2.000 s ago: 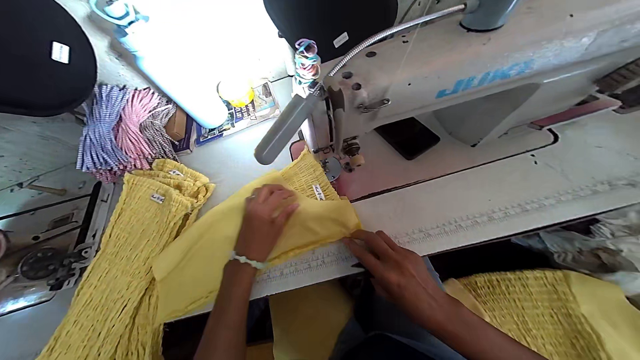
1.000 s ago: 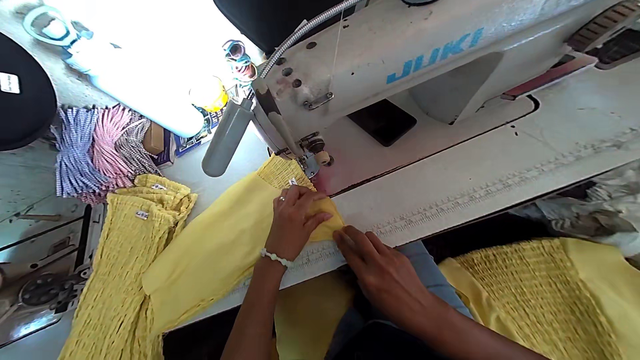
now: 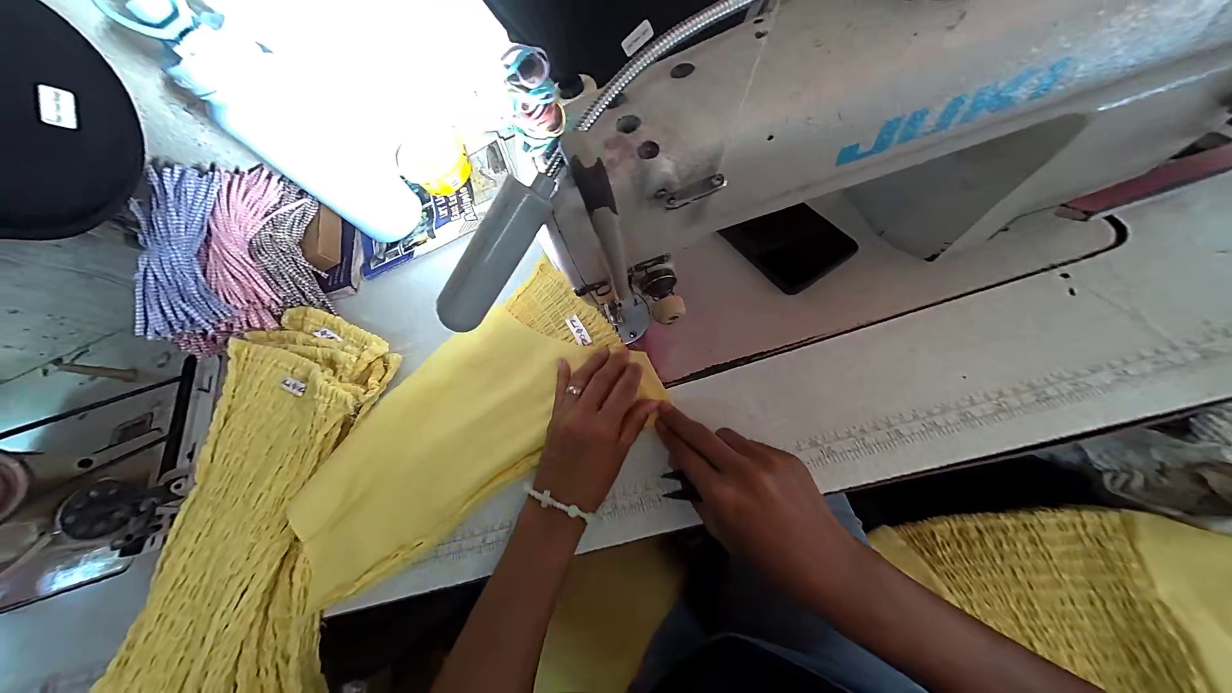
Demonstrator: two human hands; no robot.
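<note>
A yellow fabric piece [image 3: 433,423] with a shirred end and a small label lies at the needle area of a Juki sewing machine [image 3: 866,115]. My left hand [image 3: 597,414], wearing a ring and a beaded bracelet, rests on the fabric just below the presser foot [image 3: 630,318]. The fingertips of my right hand [image 3: 741,481] pinch the fabric's right edge, close beside the left hand. A dark, pointed tool [image 3: 681,486] shows under the right palm; its kind is hard to tell. The needle itself cannot be made out.
Shirred yellow pieces [image 3: 260,481] are stacked at the left, below bundles of checked strips [image 3: 221,250]. A black phone [image 3: 791,247] lies under the machine arm. A grey lamp [image 3: 493,255] hangs beside the machine head. More yellow fabric [image 3: 1049,587] sits at the lower right.
The left hand has moved over the fabric toward its right edge, near the right hand. The fabric's shirred end has stayed by the presser foot. The view has shifted.
</note>
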